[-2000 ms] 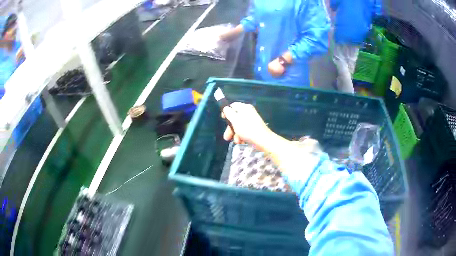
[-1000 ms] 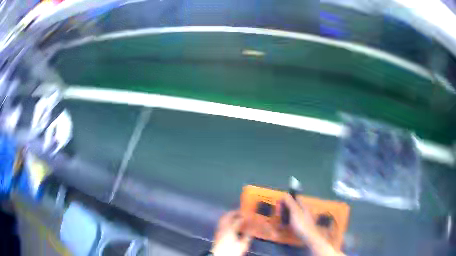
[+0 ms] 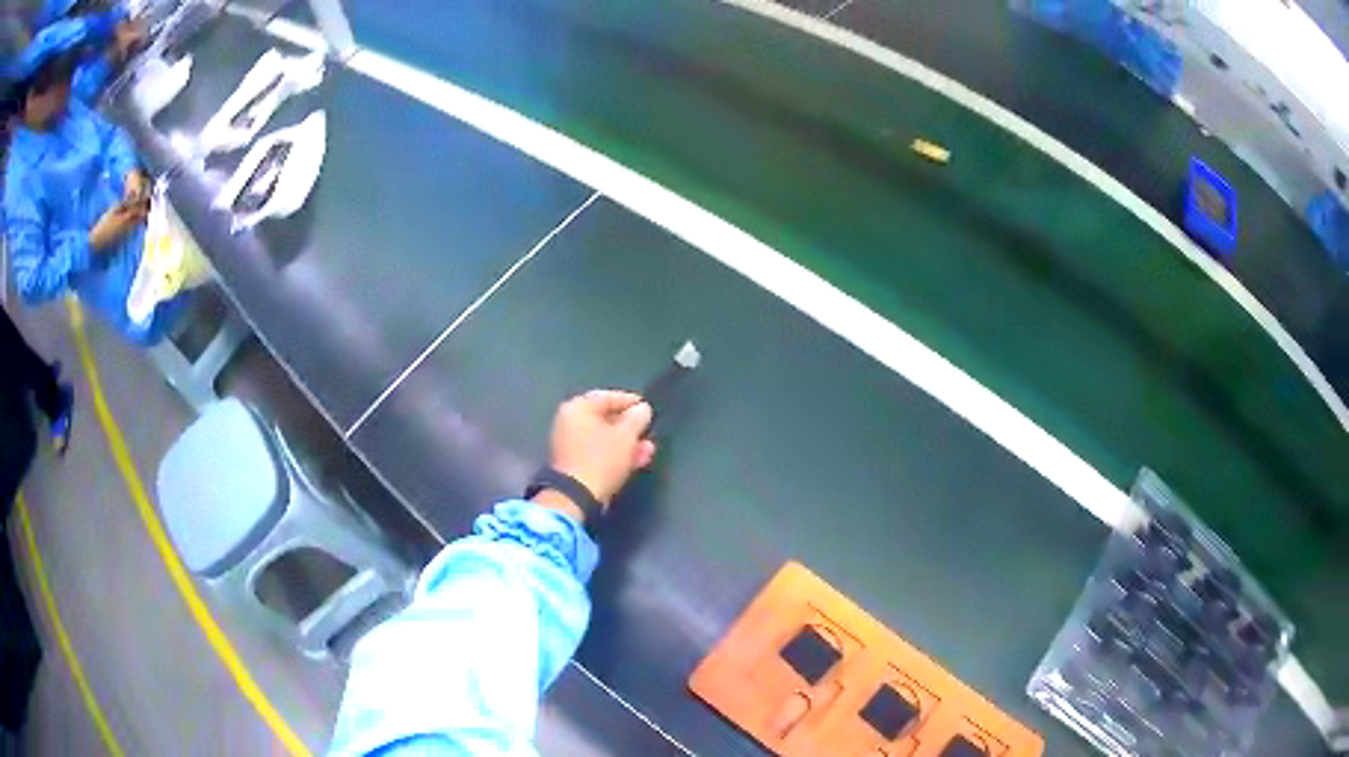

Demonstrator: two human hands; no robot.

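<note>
My left hand, with a black band on the wrist, reaches over the dark green bench. Its fingers are closed around one end of a small dark piece with a pale tip, which points away from me and lies at or just above the bench. The fingers hide part of it. The flat orange fixture lies at the bench's front edge, lower right, with dark square recesses, cut off by the picture's bottom. My right hand is out of the picture.
A clear tray of dark parts lies right of the fixture, by the conveyor's white edging. A grey stool stands below the bench at left. A person in blue sits at far left, near white parts on the bench.
The view has turned from the crate to the bench. My left hand has left the fixture and moved left along the bench. My right hand, earlier over the fixture with the dark piece, is gone from view.
</note>
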